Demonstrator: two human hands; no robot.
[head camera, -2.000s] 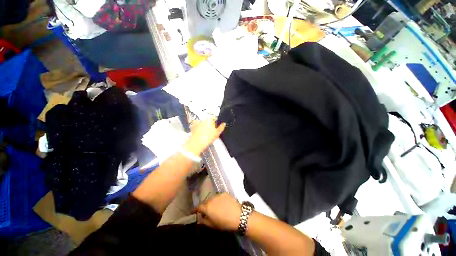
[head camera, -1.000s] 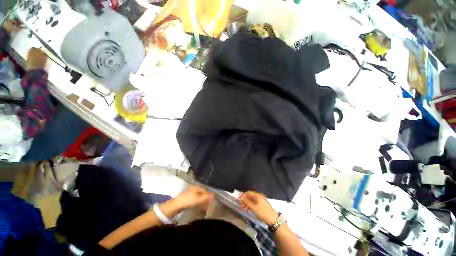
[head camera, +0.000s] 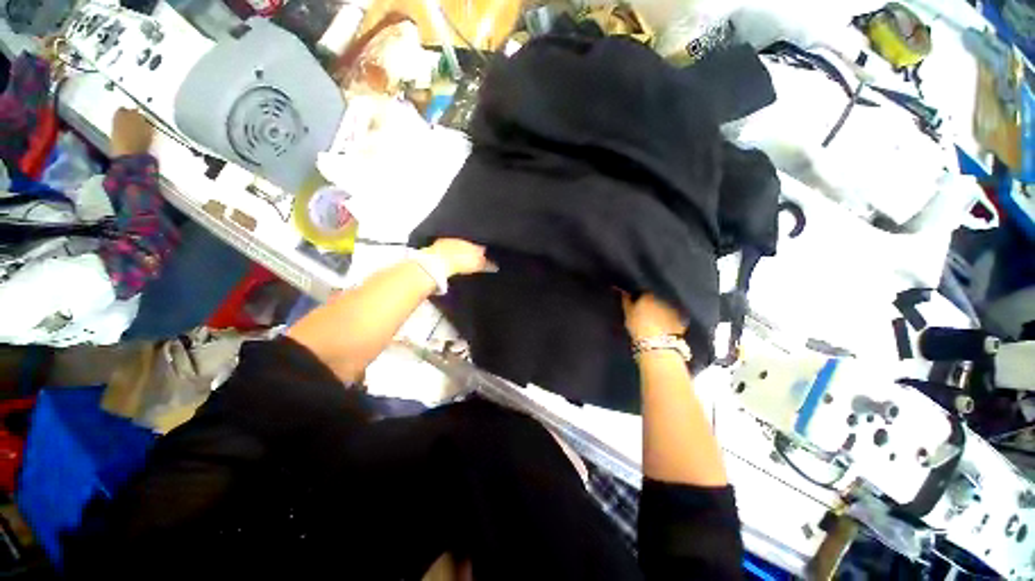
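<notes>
A large black garment lies in folds on the white worktable, in the middle of the view. My left hand is at the garment's left edge, its fingers partly hidden at a fold. My right hand is on the lower right part, with the fingertips partly under a fold of the cloth. Both hands hold the cloth at this fold. A black hanger hook shows at the garment's right side.
A yellow tape roll lies beside a grey-white motor housing at upper left. A white sewing machine stands at lower right. Another person's arm is at far left. A blue crate is at lower left.
Both my hands have moved up from the table's near edge onto the garment and hold it. The garment's near part lies flatter, with its fold shifted away from me.
</notes>
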